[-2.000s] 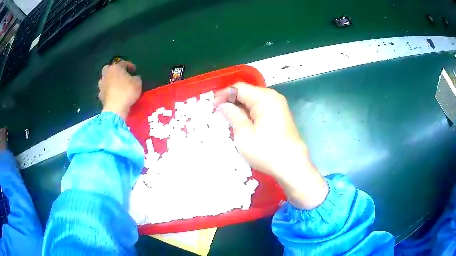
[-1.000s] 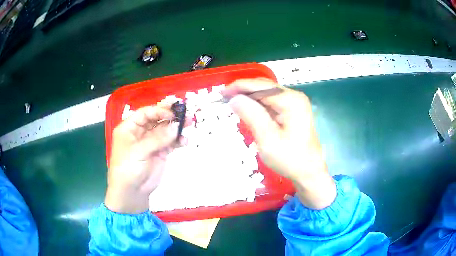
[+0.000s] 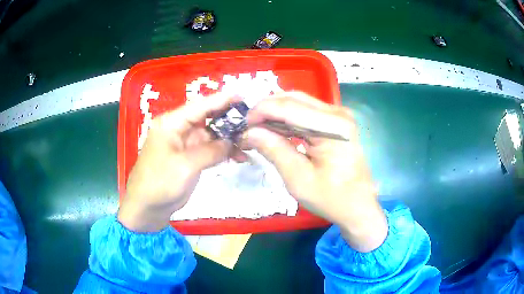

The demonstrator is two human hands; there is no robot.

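My left hand (image 3: 172,155) holds a small black device housing (image 3: 228,123) over the red tray (image 3: 127,109). A white square shows on the housing. My right hand (image 3: 322,155) holds thin grey tweezers (image 3: 304,131), and its fingertips are at the housing's right edge. The tweezer tips are hidden by the fingers. The tray holds a heap of small white pads (image 3: 241,189), with looser pads along its far and left sides.
Three black units, one near left (image 3: 202,21), one behind the tray (image 3: 268,39), one at right (image 3: 439,41), lie on the green belt. A white edge strip (image 3: 402,70) crosses behind. A yellow sheet (image 3: 225,249) sticks out under the tray. Blue sleeves show at both sides.
My left hand first reached to the belt, then came back over the tray with the housing. My right hand with the tweezers has moved to the housing. The view has shifted.
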